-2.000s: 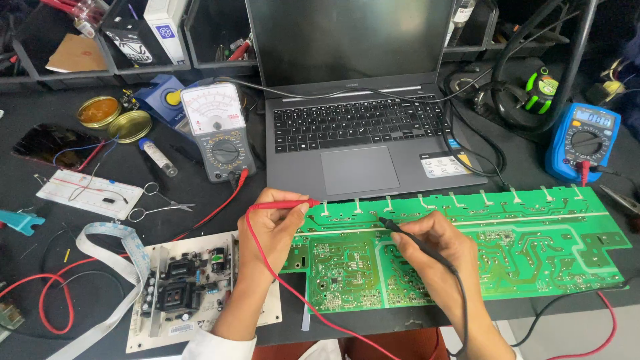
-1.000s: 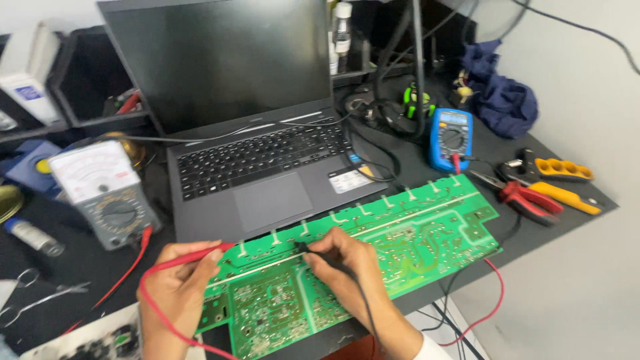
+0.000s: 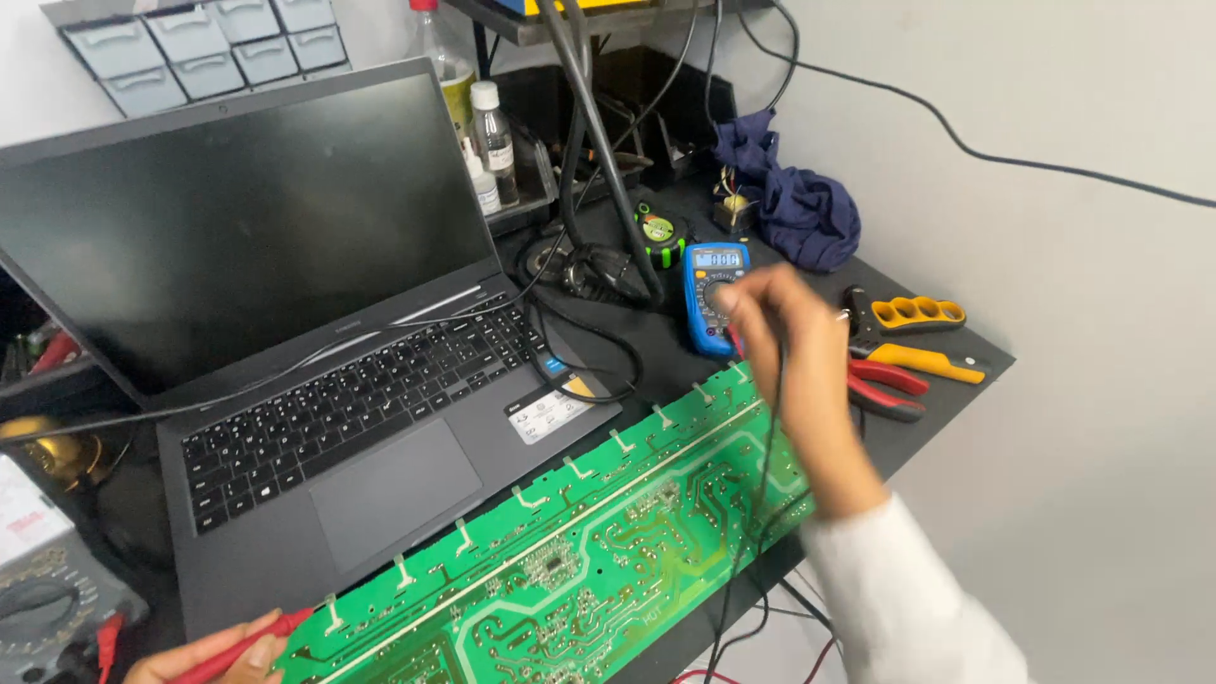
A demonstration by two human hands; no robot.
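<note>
My left hand [image 3: 214,655] holds a red test probe [image 3: 249,644] at the left end of a long green circuit board [image 3: 570,551], its tip by the board's upper edge. My right hand [image 3: 784,332] is raised over the right end of the board, its fingers at the dial of a blue digital multimeter [image 3: 717,296], whose display is lit. The black test lead [image 3: 771,446] runs down from this hand; the black probe itself is not clearly visible. A grey analog multimeter [image 3: 57,598] stands at the lower left with a red plug in it.
An open laptop [image 3: 399,475] lies behind the board, a black cable across it. Right of the blue meter are red-handled pliers [image 3: 888,385] and a yellow-handled tool [image 3: 926,363]. Behind are a green tape measure [image 3: 660,231], dark blue cloth [image 3: 807,214] and bottles [image 3: 494,142]. The bench edge [image 3: 950,418] is at right.
My right hand has left the middle of the board and moved right to the blue multimeter. My left hand keeps the red probe by the board's left end. The view has swung right.
</note>
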